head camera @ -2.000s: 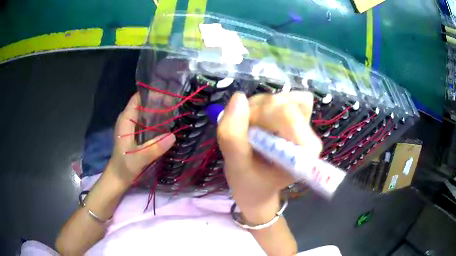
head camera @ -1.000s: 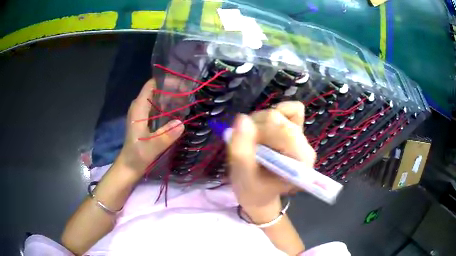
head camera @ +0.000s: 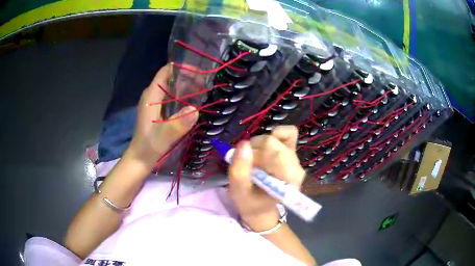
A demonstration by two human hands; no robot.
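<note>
A clear plastic tray (head camera: pixel 200 39) leans between the green bench and my lap. Small round wired parts (head camera: pixel 237 97) stand on edge in its slanting rows, with thin red lead wires (head camera: pixel 200 69) hanging across them. My left hand (head camera: pixel 165 124) grips the tray's left end, thumb over the edge near the wires. My right hand (head camera: pixel 268 174) holds a white marker (head camera: pixel 284 195) with a purple-blue tip. The tip is at the lower part of the leftmost row; I cannot tell if it touches a part. White paper labels (head camera: pixel 268 11) lie at the tray's top edge.
The green bench (head camera: pixel 364 13) with yellow tape (head camera: pixel 67 11) runs along the top. A cardboard box (head camera: pixel 431 167) with white stickers stands at the right, beyond the tray. A green floor sign (head camera: pixel 387 222) lies on the grey floor at the lower right. Dark blue cloth shows behind my left hand.
My right hand and marker have moved down along the leftmost row, uncovering more of the second row. The tray and my left hand sit further right in view, and the tray's top reaches the picture's upper edge.
</note>
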